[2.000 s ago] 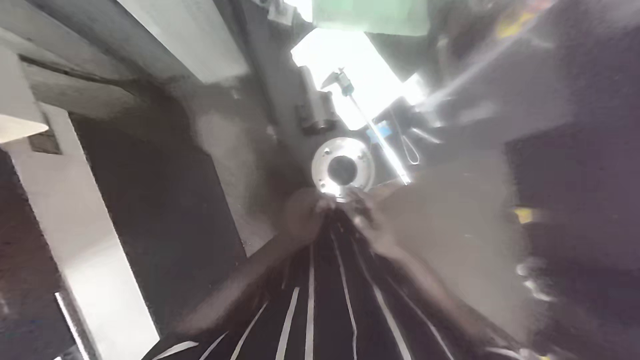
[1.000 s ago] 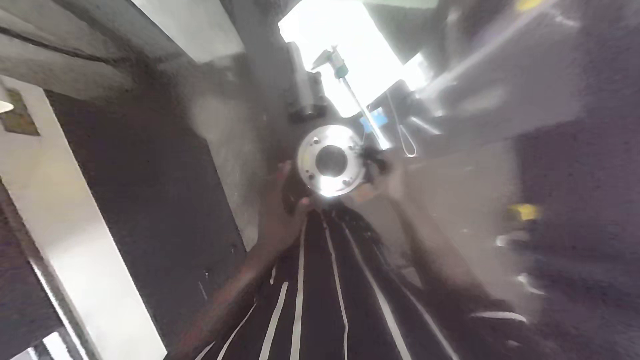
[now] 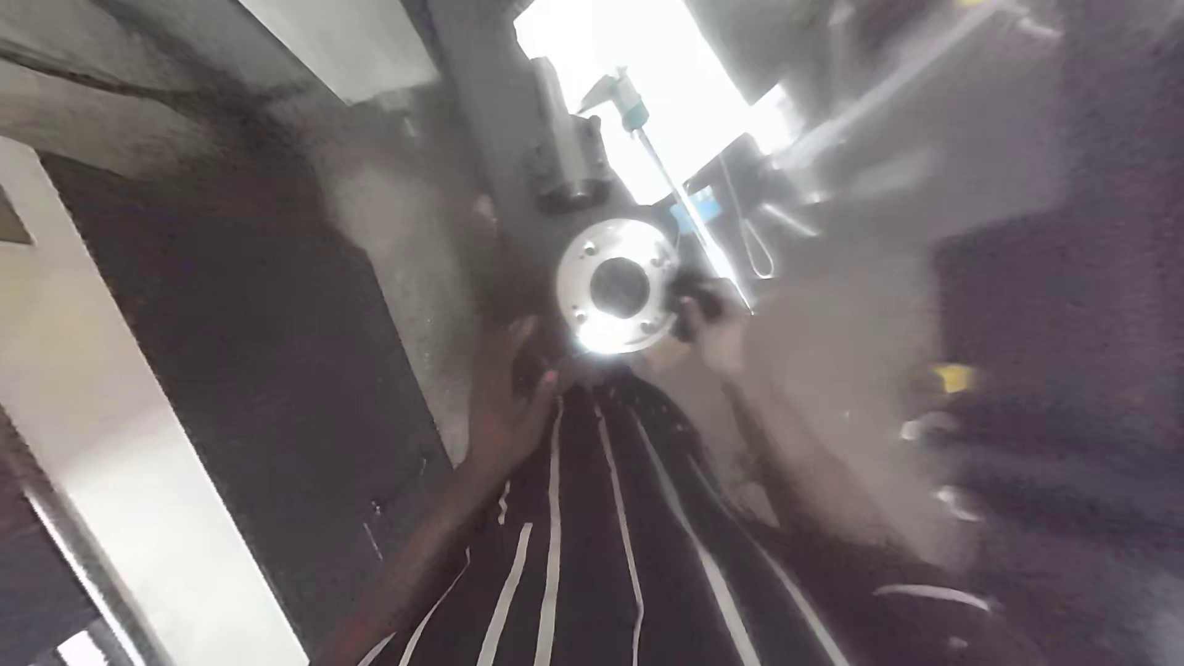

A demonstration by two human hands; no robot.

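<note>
A round metal flange (image 3: 575, 277) with a central bore and several bolt holes lies on the dark surface in front of me. My left hand (image 3: 507, 393) is at its lower left, fingers apart, with a gap between hand and flange. My right hand (image 3: 717, 338) is close by the flange's right edge, beside a dark blurred patch; whether it grips anything is unclear. Beyond the flange are a dark metal cylindrical part (image 3: 566, 148) and a caliper (image 3: 666, 171), which lies partly over a bright white sheet (image 3: 666, 55).
A small blue item (image 3: 696, 211) and a thin looped cord (image 3: 760, 254) lie by the caliper. A yellow object (image 3: 953, 377) is at the right. A pale beam-like strip (image 3: 157, 444) runs down the left side.
My left hand has moved away from the flange's left edge, which it was beside one second ago. Two seconds ago both hands were together at the flange's near edge.
</note>
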